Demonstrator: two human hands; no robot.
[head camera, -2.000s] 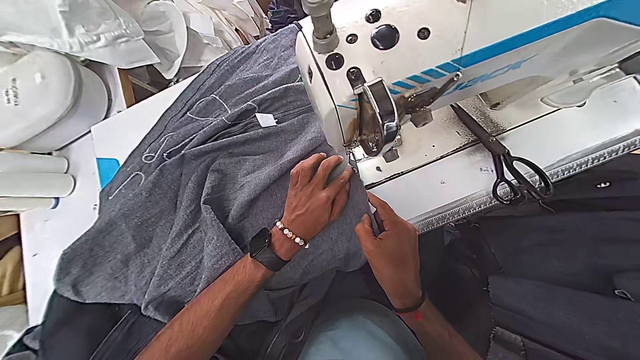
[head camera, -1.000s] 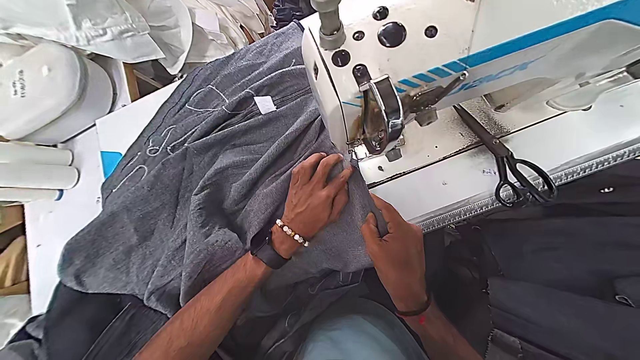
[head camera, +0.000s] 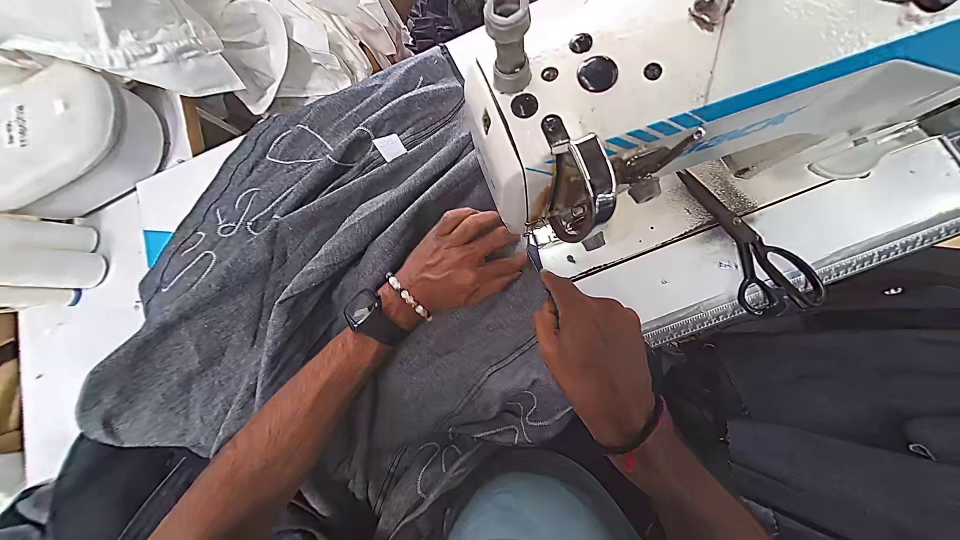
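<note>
Grey knit fabric with loose white threads and a small white tag lies beside and under the head of a sewing machine. Its edge runs to the presser foot. My left hand presses flat on the cloth just left of the foot, fingers slightly spread. In front of the foot, my right hand pinches the right edge of the fabric between thumb and index finger. The needle itself is hard to make out.
Black-handled scissors lie on the machine bed at right, near a measuring tape along the table edge. Dark garments sit at lower right. White thread cones, a white container and white cloth are at left.
My right hand has shifted up toward the presser foot, its index finger now nearer to it. My left hand still rests on the fabric.
</note>
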